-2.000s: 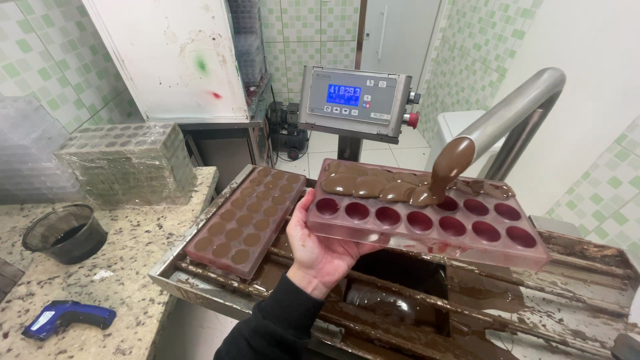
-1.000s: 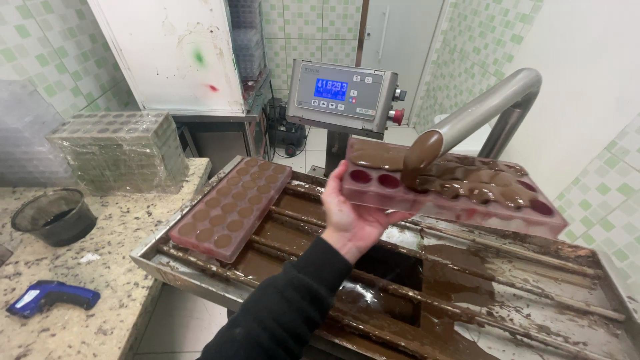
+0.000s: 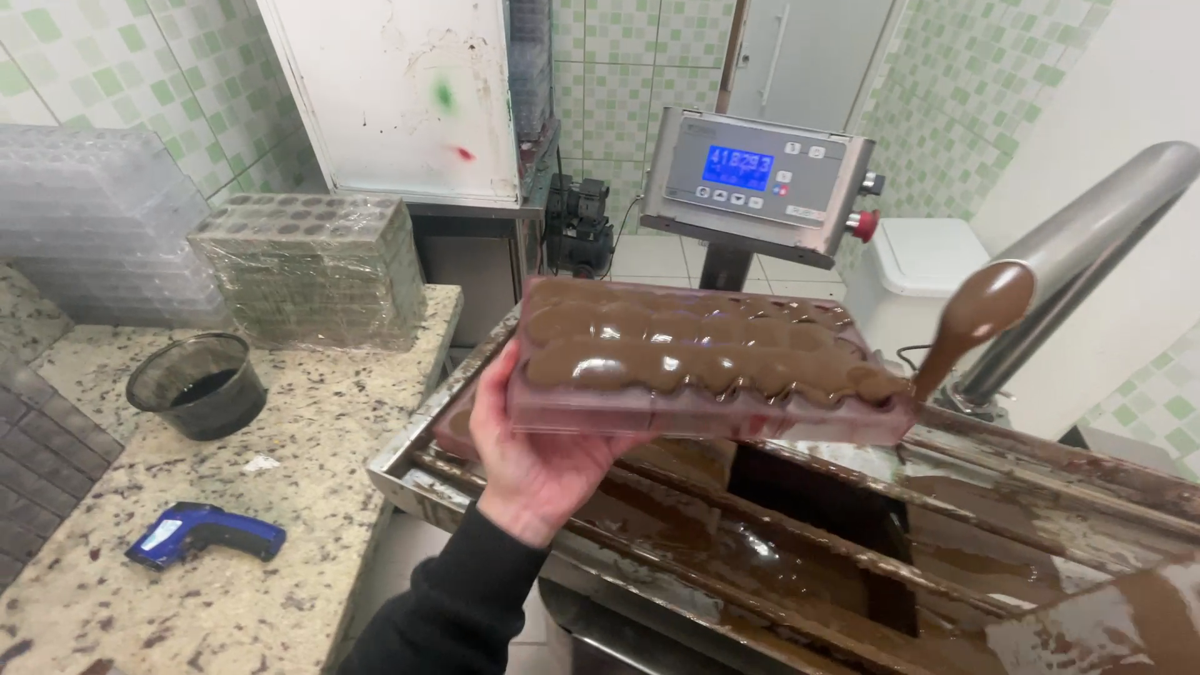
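Note:
My left hand grips the left end of a clear reddish chocolate mould, thumb at its side and palm beneath. Melted chocolate lies in thick, glossy ridges over the mould's top. At the mould's right end, chocolate runs from a steel spout. Below is a chocolate-coated metal grate over an open tank. A second mould rests on the grate at the left, mostly hidden behind my hand and the held mould. My right hand is out of view.
On the granite counter at left are a blue infrared thermometer, a dark plastic bowl, a film-wrapped stack of moulds and clear plastic trays. A control panel stands behind the grate. A scraper-like metal piece lies lower right.
My left hand has moved the held mould left relative to the spout. Its cavities, partly uncovered in the earlier frames, are now under chocolate. The second mould has become mostly hidden.

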